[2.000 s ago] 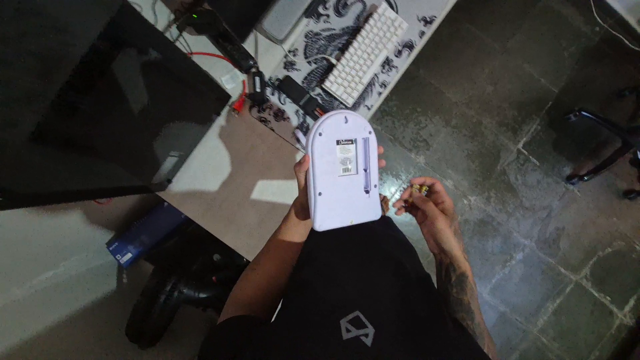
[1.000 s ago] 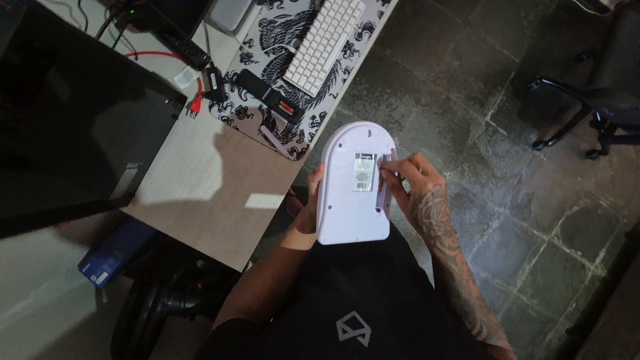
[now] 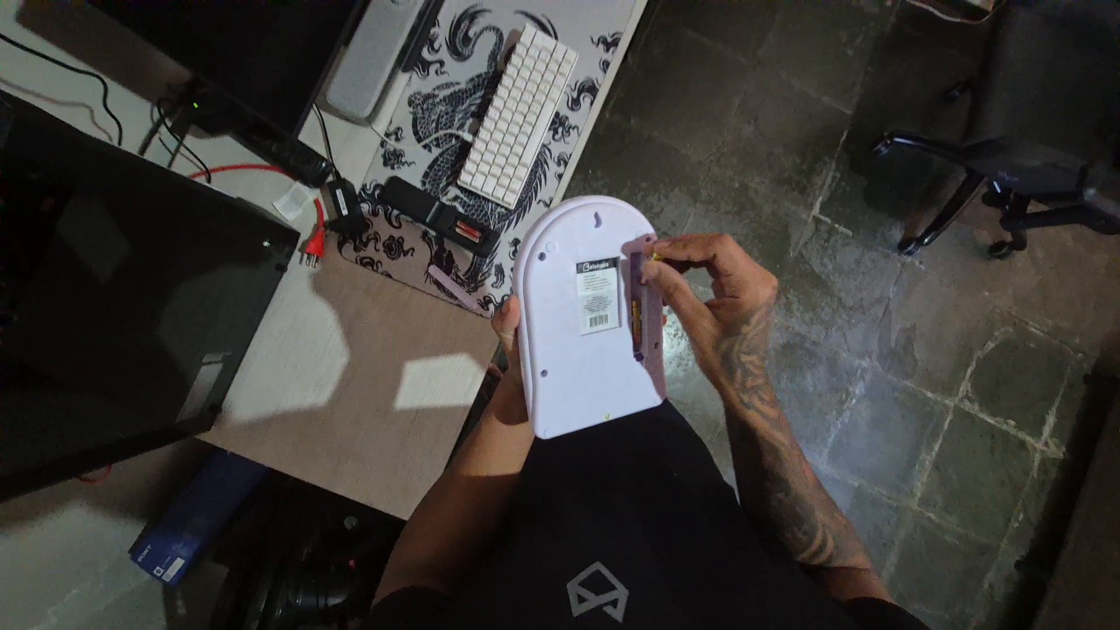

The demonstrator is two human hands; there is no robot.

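A pale lilac plastic device with an arched top shows its back, which has a label, screw holes and an uncovered battery slot. My left hand grips its left edge, with some fingers hidden behind it. In the lower part of the slot lies a battery. My right hand pinches a small yellowish thing, apparently another battery, at the slot's upper end. A lilac strip, perhaps the slot's cover, rests on the desk mat. Beyond it is a black remote control with its battery bay uncovered and a battery visible inside.
A white keyboard sits on the dragon-patterned desk mat. Cables and a red plug lie near a large black case on the desk's left. A wheeled chair stands at the upper right, on the stone-tiled floor.
Two seconds ago my right hand was beside the device, holding small yellowish items, and the slot looked vacant. The hand has since moved to the slot, where a battery now lies.
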